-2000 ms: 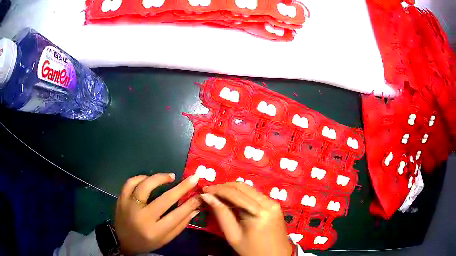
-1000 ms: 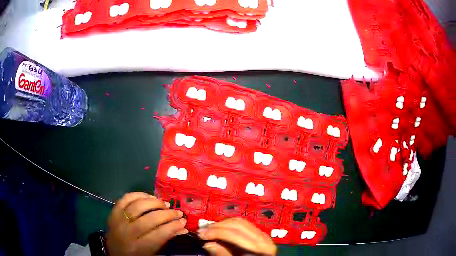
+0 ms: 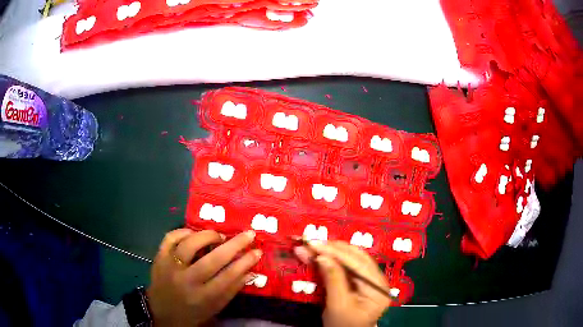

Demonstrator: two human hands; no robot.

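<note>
A red motif sheet [image 3: 307, 169] with rows of white paired shapes [image 3: 273, 182] lies on the dark green surface. Some openings show between its motif rows. My left hand [image 3: 198, 271] rests on the sheet's lower left part, fingers spread and pressing on it. My right hand [image 3: 351, 281] holds slim dark tweezers [image 3: 367, 281], their tip at the sheet near the lower middle, close to my left fingertips. Whether the tips grip anything is too small to tell.
A water bottle [image 3: 48, 124] lies at the left. Stacked red sheets [image 3: 160, 22] lie on the white covered surface [image 3: 256, 57] beyond the work. Draped red sheets [image 3: 473, 172] hang at the right, with crumpled white backing [image 3: 525, 220] at their lower edge.
The view has shifted, so things sit further left and higher. My hands have moved up from the sheet's lower edge, my right hand further right, and the tweezers now show clearly.
</note>
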